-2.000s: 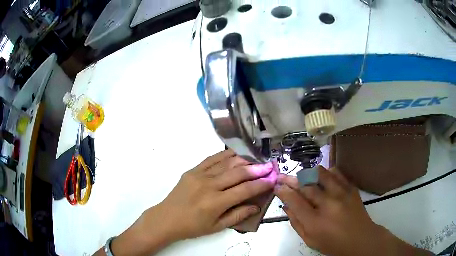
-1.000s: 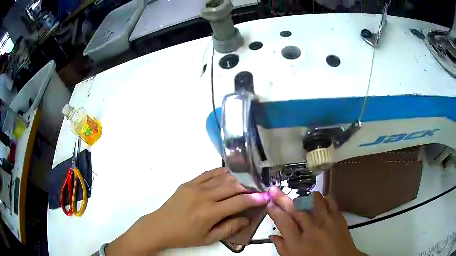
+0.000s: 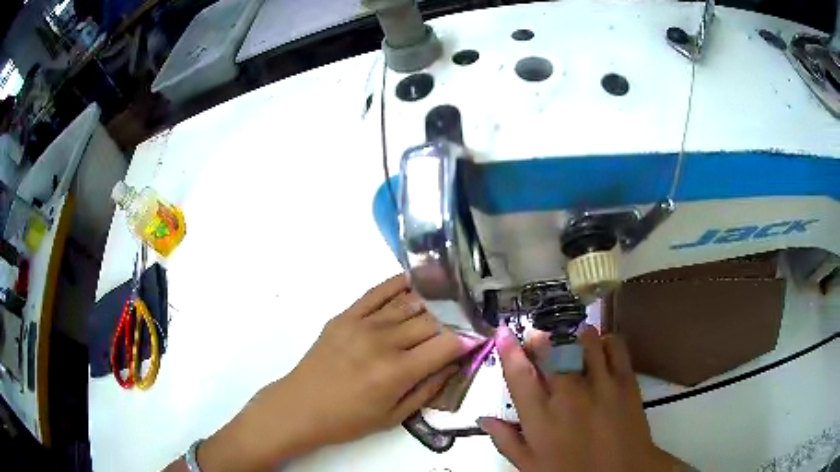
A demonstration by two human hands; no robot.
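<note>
A brown cloth piece (image 3: 449, 391) lies at the needle area of the white sewing machine (image 3: 553, 198). My left hand (image 3: 368, 364) lies flat on the cloth, its fingertips pinching a fold under the pink light. My right hand (image 3: 576, 406) is just right of it, its index fingertip touching the cloth's edge by the needle. The needle and presser foot are mostly hidden behind the fingers and machine parts. A stack of brown pointed pieces (image 3: 700, 323) lies under the machine arm, right of my right hand.
Red and yellow-handled scissors (image 3: 135, 343) lie on a dark cloth (image 3: 158, 300) at the left. A small bottle with orange contents (image 3: 152, 219) lies behind them. A black cable (image 3: 728, 383) crosses the table at the right. White bins (image 3: 204, 51) stand beyond the table.
The view has shifted down, then partly back up. The brown cloth has turned and less of it shows below my left hand. My right index finger is now straighter, and its thumb is farther from the cloth.
</note>
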